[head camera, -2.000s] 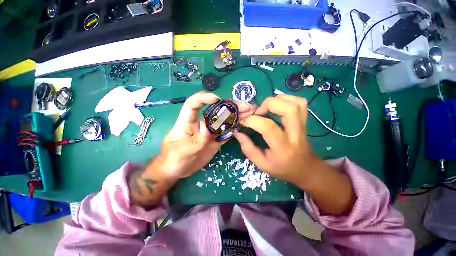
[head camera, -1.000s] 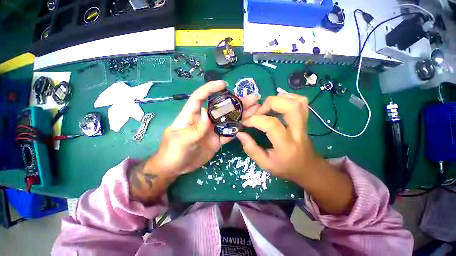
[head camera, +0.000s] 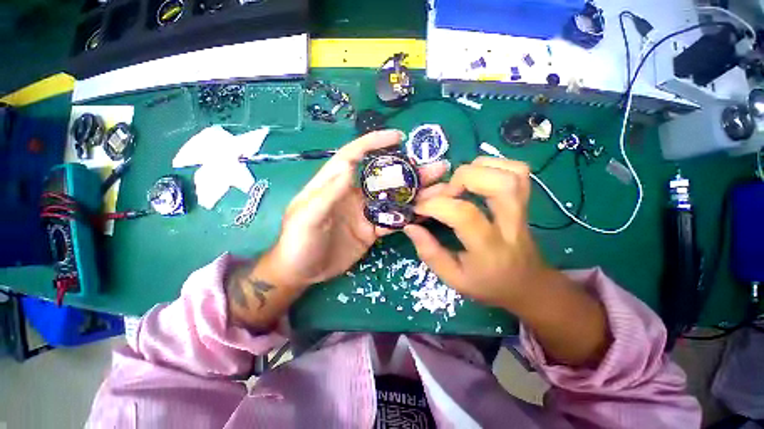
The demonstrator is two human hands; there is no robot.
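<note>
My left hand [head camera: 322,214] holds a dark round watch case [head camera: 389,179], its open side facing up, with a silver rectangle and gold parts inside. A smaller dark disc with a pale centre, likely the back cover [head camera: 388,214], sits at the case's lower edge, tilted out from it. My right hand [head camera: 477,230] pinches this cover at its right side with thumb and fingertips. Whether a cable joins cover and case is too small to tell. White backing scraps [head camera: 427,289] lie on the green mat below my hands.
A round silver-white unit [head camera: 428,143] lies just behind my hands. A white cloth [head camera: 219,163], a pen [head camera: 289,156], a clear parts tray [head camera: 275,106] and a teal multimeter [head camera: 75,230] are at left. A white cable [head camera: 639,188] loops at right, near a black rod [head camera: 683,251].
The case has tilted so that its inside faces the camera more. The cover has swung down below the case, its pale centre now showing. The whole view has shifted slightly.
</note>
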